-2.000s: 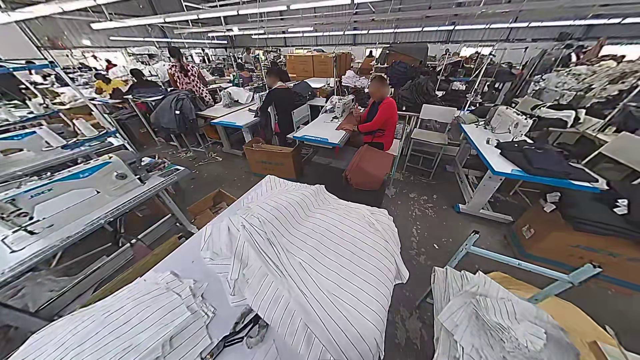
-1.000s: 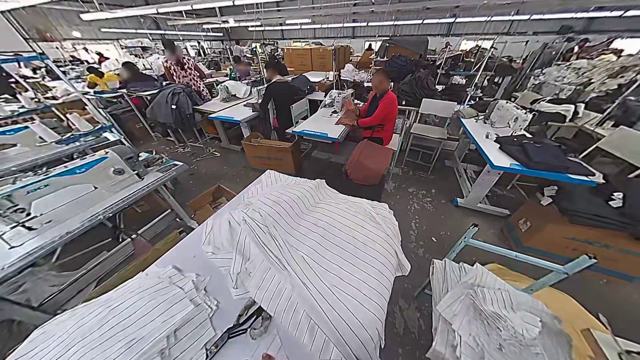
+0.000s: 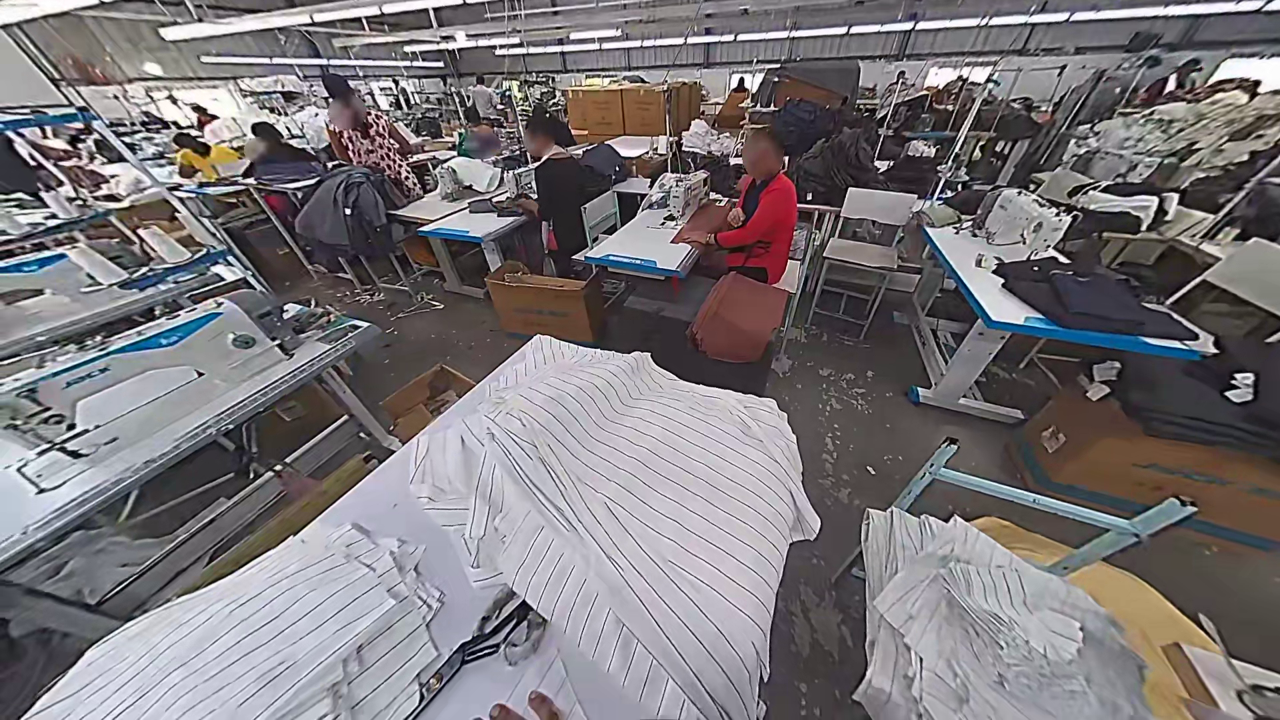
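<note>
Large white pinstriped fabric pieces (image 3: 640, 500) lie draped over a white table (image 3: 385, 500). A stack of similar cut pieces (image 3: 270, 620) is at its left. Between them is a dark narrow item with a loose band (image 3: 480, 640); its kind is unclear. At the bottom edge, just right of that item, show fingertips of what looks like my left hand (image 3: 527, 708), at a small white striped piece (image 3: 535, 680). The rest of this hand is out of frame, so its grip cannot be told. My right hand is not in view.
A pile of striped pieces (image 3: 980, 620) lies right, beside a pale blue metal frame (image 3: 1050, 500). Sewing machines (image 3: 150, 370) stand left. Ahead, a person in red (image 3: 765, 225) sits at a machine table, near a cardboard box (image 3: 545, 305). Scraps litter the floor.
Fingertips show at the bottom edge one second ago and now, but not two seconds ago. The large draped fabric stays in much the same place.
</note>
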